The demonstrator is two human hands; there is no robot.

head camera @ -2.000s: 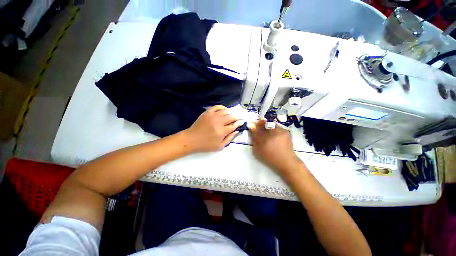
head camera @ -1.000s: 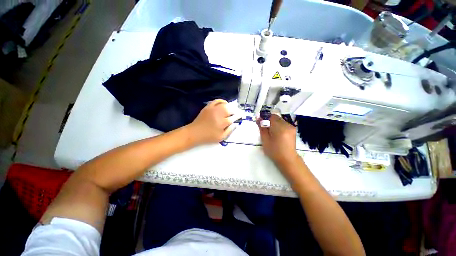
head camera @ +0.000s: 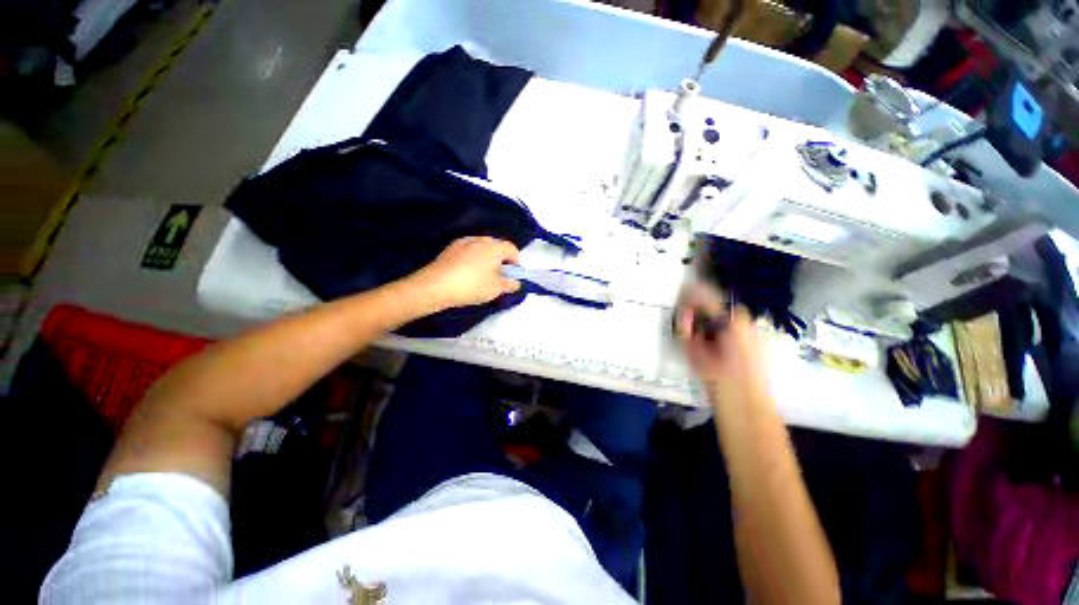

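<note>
My left hand (head camera: 473, 271) is closed on the dark garment piece (head camera: 379, 225) at its right edge, left of the needle area. A pale grey strip with a dark edge (head camera: 562, 284) sticks out to the right from my fingers over the white table. My right hand (head camera: 716, 331) is blurred, over the table to the right of the needle. Something small and dark shows at its fingers, too blurred to name. The sewing machine (head camera: 793, 201) stands behind, its presser foot (head camera: 663, 227) clear of the garment.
A bundle of dark strips (head camera: 754, 278) lies under the machine arm. A yellow-labelled small item (head camera: 842, 359) and a dark tied bundle (head camera: 921, 369) lie at the right. A blue trough (head camera: 568, 30) runs behind. A red basket (head camera: 112, 355) is at left.
My left hand has drawn the garment edge and strip left and away from the needle. My right hand has moved right, off the needle area. The view has shifted.
</note>
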